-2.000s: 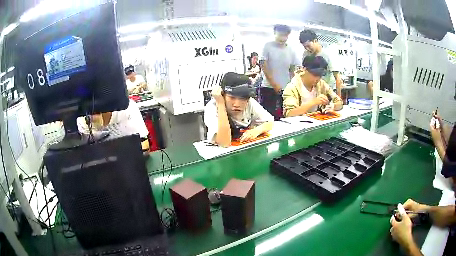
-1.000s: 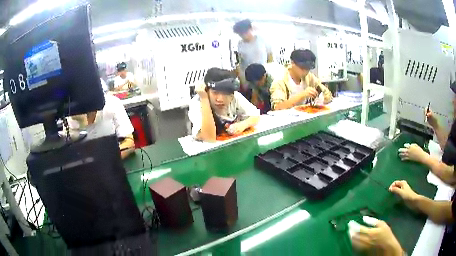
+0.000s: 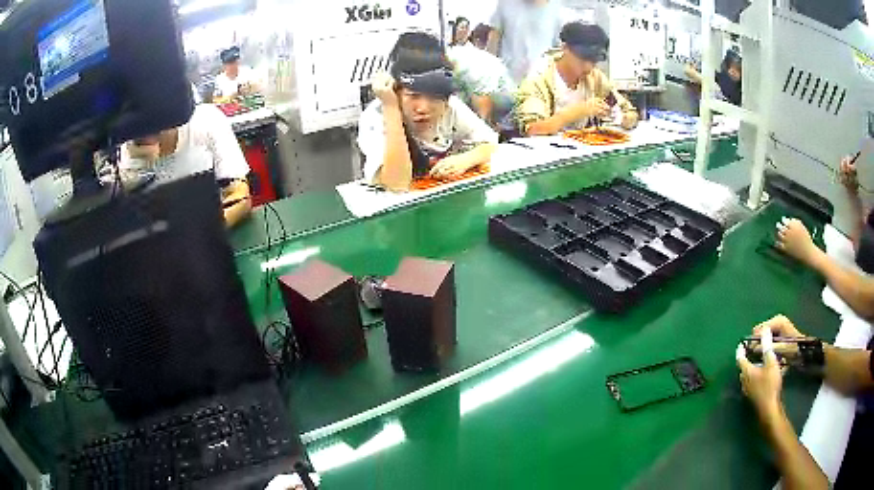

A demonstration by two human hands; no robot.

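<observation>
A white-covered fingertip (image 3: pixel 285 481), probably of my left hand, shows at the bottom edge, left of centre, beside a small dark piece (image 3: pixel 306 475). Nearly all of that hand is cut off, so its grip and what the dark piece is cannot be told. My right hand is not in view. A black phone middle frame (image 3: pixel 688 375) lies flat on the green bench (image 3: pixel 537 421), right of centre, its open window towards the left. No hand touches it.
Keyboard (image 3: pixel 182 445), computer tower (image 3: pixel 144 297) and monitor (image 3: pixel 96 77) stand at left. Two dark red-brown speakers (image 3: pixel 420 316) stand in the middle. A black pocketed tray (image 3: pixel 613 239) lies beyond the frame. Neighbours' hands (image 3: pixel 762 368) work at right. Workers sit opposite.
The view has tilted down, showing more keyboard and the fingertip at the bottom. A neighbour's hand that was at the phone frame has drawn back right and joined the other hand.
</observation>
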